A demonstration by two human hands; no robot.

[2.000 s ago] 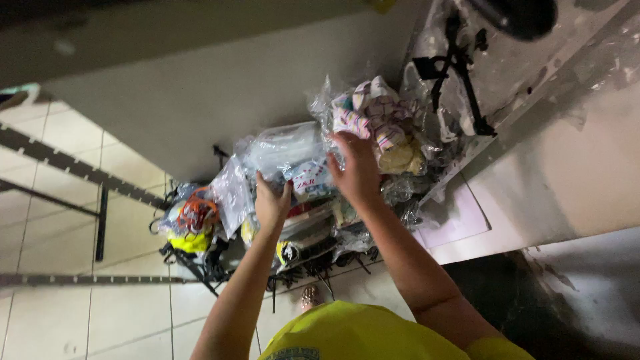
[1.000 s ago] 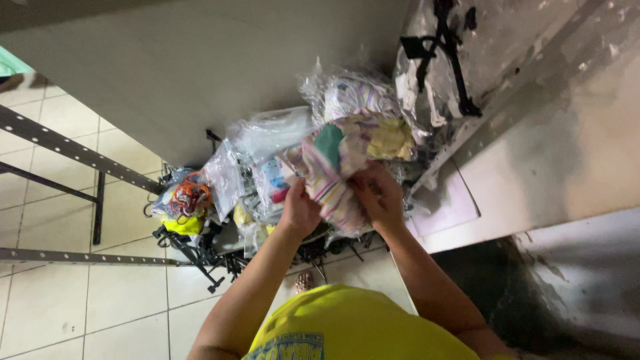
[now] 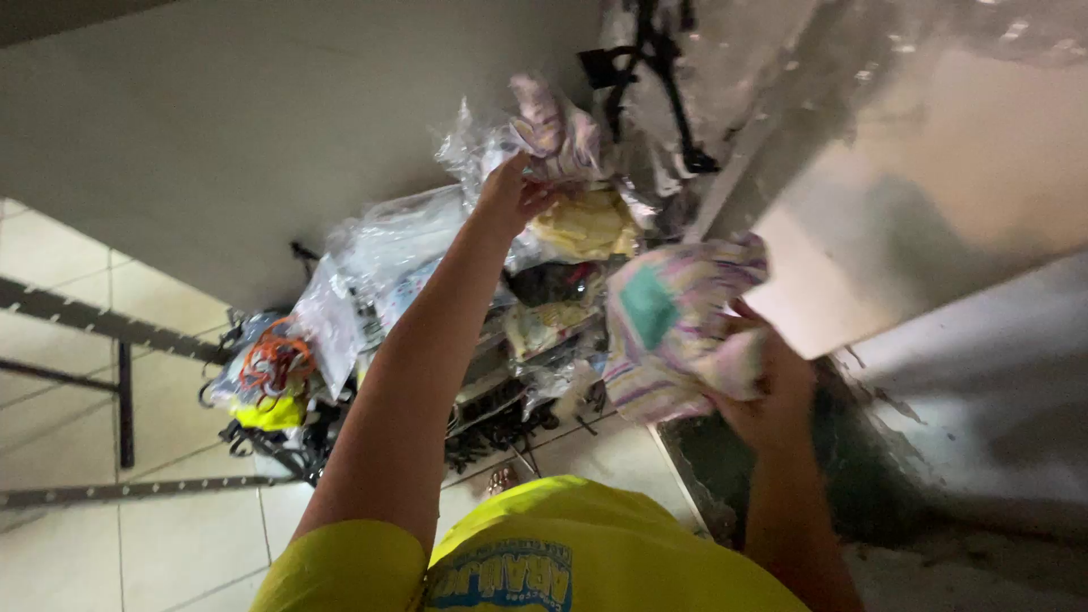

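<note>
My right hand [image 3: 769,382] is closed on a striped garment [image 3: 680,331] with a teal patch, held out to the right over the shelf's near edge. My left hand [image 3: 518,200] reaches to the back of the pile, its fingers at another striped cloth piece [image 3: 557,132]; whether they grip it is unclear. Just right of those fingers lies a folded yellow cloth [image 3: 586,225]. Clear plastic packets [image 3: 399,234] with pale contents lie left of my left hand, partly behind my forearm.
Orange cords [image 3: 276,361] and a bright yellow item [image 3: 270,414] sit at the pile's left end. Perforated metal uprights [image 3: 110,319] stand at left. Black hangers or straps [image 3: 667,76] hang at top right, near a pale panel [image 3: 918,212]. Tiled floor shows below.
The striped garment with the teal patch was between both hands over the pile; my right hand has carried it to the right. My left hand has moved away from it to the pile's back.
</note>
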